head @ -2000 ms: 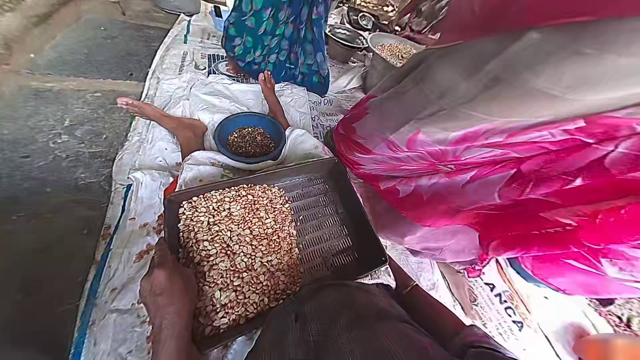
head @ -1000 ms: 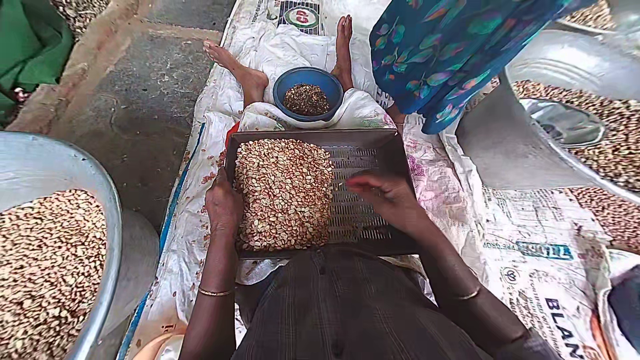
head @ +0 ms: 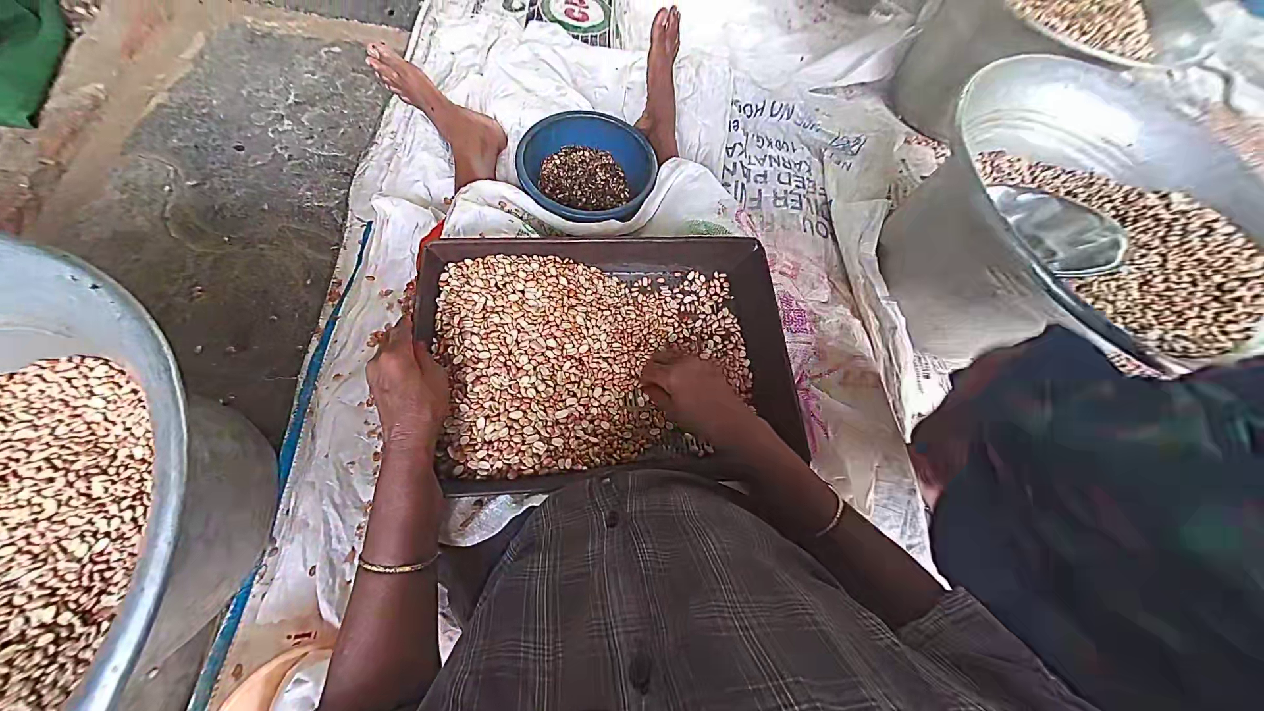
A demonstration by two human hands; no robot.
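Observation:
A dark rectangular tray with slotted openings in its base lies across my lap. Pale and reddish split nuts or seeds cover most of it. My left hand grips the tray's left side. Over the right part of the heap is my right hand, its fingers bent down among the pieces; whether it pinches any cannot be told. Just beyond the tray's far edge, a blue plastic bowl holds small dark bits and rests on white cloth between my feet.
A large metal tub of similar pieces stands at the left. At the right is another metal tub of pieces with a metal dish inside, and a further one behind. Dark cloth is near my right elbow. Printed sacks cover the ground.
The pieces have spread rightward over the tray's slotted part, which was bare before. My right hand has moved down onto them. The patterned blue garment has left its earlier place. The view has shifted greatly.

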